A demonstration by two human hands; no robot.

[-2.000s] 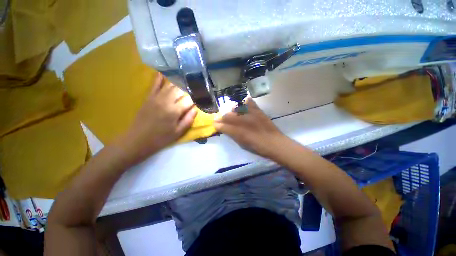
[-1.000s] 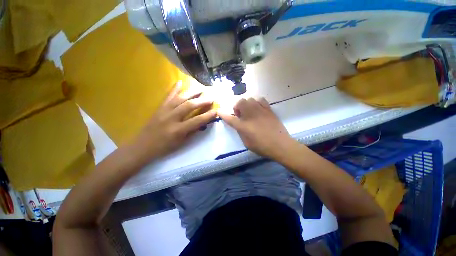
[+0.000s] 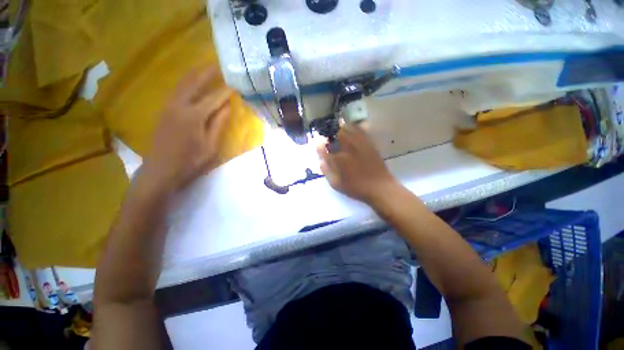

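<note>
A mustard-yellow fabric panel [image 3: 157, 75] lies left of the needle area, its right edge near the bright lamp glow. My left hand [image 3: 188, 130] is blurred and lies on this panel; whether it grips the cloth is unclear. My right hand [image 3: 356, 160] is beside the presser foot [image 3: 324, 128], its fingertips close under the machine head; whether it holds anything is hidden. The white sewing machine [image 3: 424, 34] has a blue stripe and a shiny curved metal guard [image 3: 285, 92]. The needle plate area [image 3: 291, 167] shows bare, with dark marks at its edge.
A stack of yellow panels [image 3: 65, 205] lies at the left. A folded yellow bundle [image 3: 527, 137] sits at the right by the machine arm. A blue crate [image 3: 575, 266] with yellow pieces stands lower right. Red-handled scissors [image 3: 9, 279] lie at the left table edge.
My left hand has moved left and up, away from the needle, and the cloth has shifted left with it, baring the plate. My right hand has moved slightly up and right. The view has shifted.
</note>
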